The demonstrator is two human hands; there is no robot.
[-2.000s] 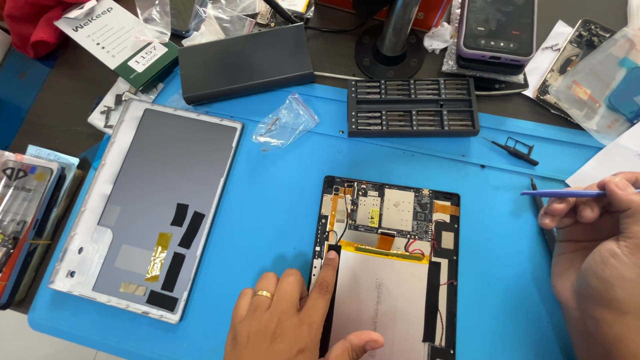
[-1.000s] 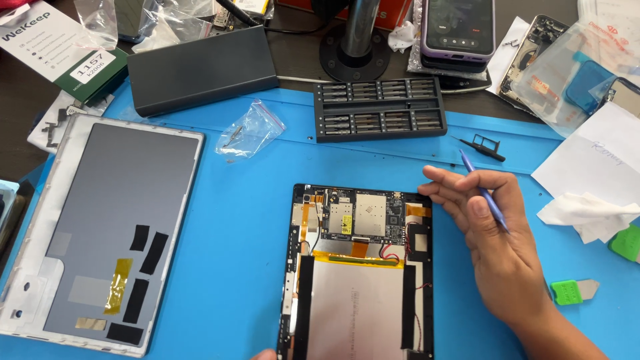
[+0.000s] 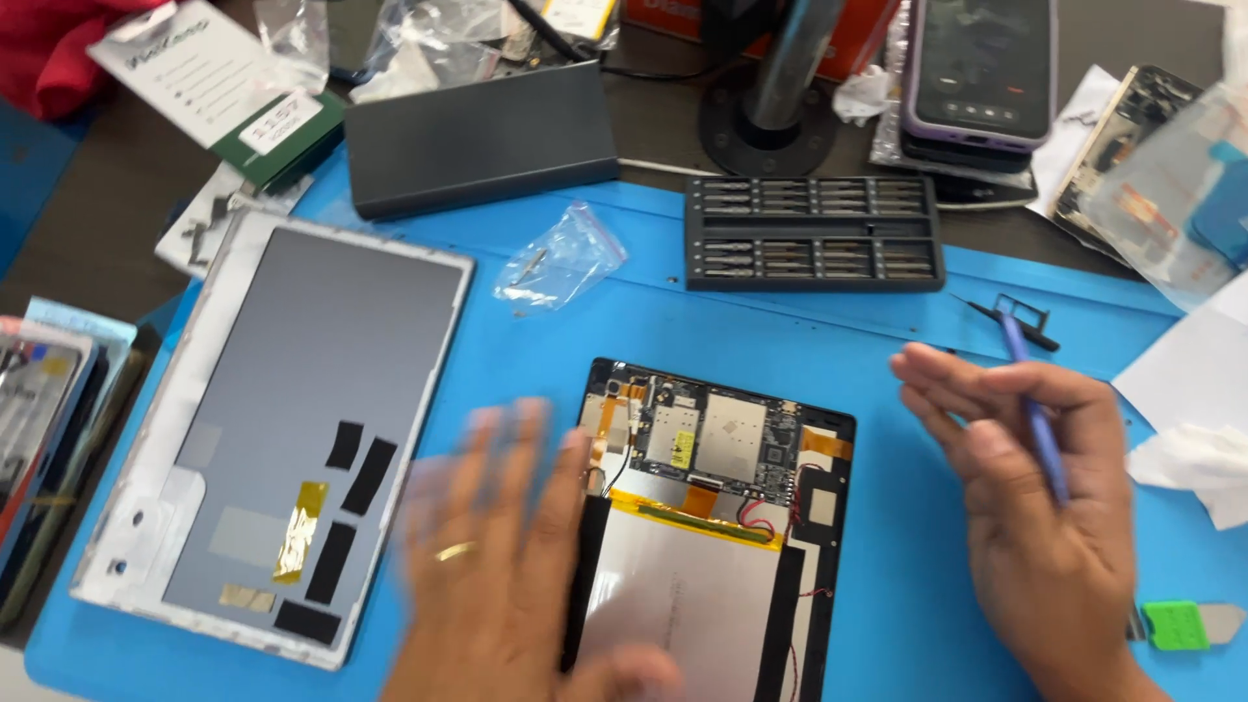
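An opened tablet [image 3: 682, 585] lies on a blue mat, its circuit board [image 3: 721, 439], ribbon cables and large flat battery [image 3: 682, 614] showing. My left hand [image 3: 497, 556], blurred and wearing a ring, is spread over the tablet's left edge with nothing held; whether it touches is unclear. To the tablet's right, my right hand [image 3: 1033, 487] holds a blue plastic pry tool [image 3: 1033, 409] between thumb and fingers. The tablet's removed back cover [image 3: 312, 409], with black pads and gold tape inside, rests at the left.
Behind the tablet are a screwdriver bit case [image 3: 814, 231], its dark lid [image 3: 483, 136], and a small zip bag [image 3: 561, 258]. A SIM tray [image 3: 1024, 314] and tweezers [image 3: 1004, 327] lie at the right, near a green-handled blade [image 3: 1175, 624]. A phone [image 3: 980, 73] and a metal stand [image 3: 770, 127] are farther back.
My left hand has come back over the tablet's left side from the bottom edge of the view. My right hand has moved away from the tablet's upper right corner, still holding the blue tool.
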